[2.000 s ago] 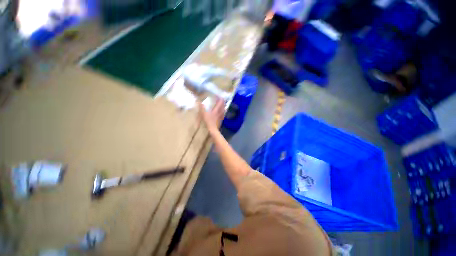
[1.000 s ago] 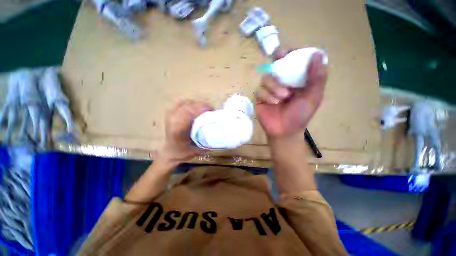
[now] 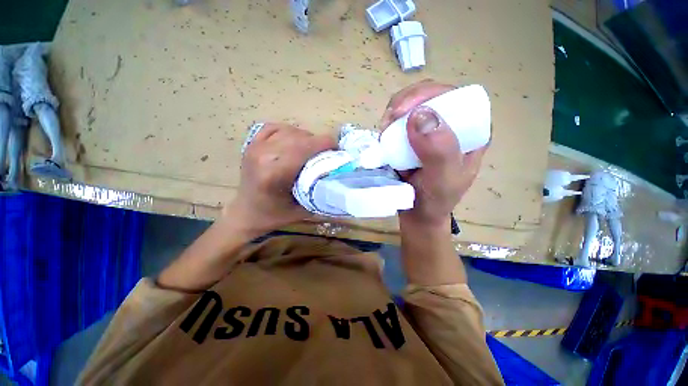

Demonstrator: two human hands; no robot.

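My left hand holds a grey-white lower-body figure part over the table's near edge, with its waist facing me. A white boxy waist connector stands out of the waist. My right hand grips a white glue bottle tilted to the left. Its greenish tip touches or lies very near the waist rim beside the connector. Most of the legs are hidden behind my hands. A dark handle end shows just below my right wrist.
Two loose connectors lie at the far side of the cardboard-covered table. Leg parts lie at the left edge and right edge. White bottles lie by the right legs. Blue crates and green belt flank the table.
My right hand first reached to the right table edge, then held the glue bottle apart from the figure part. Now the bottle's tip is at the waist, and the connector's boxy end shows.
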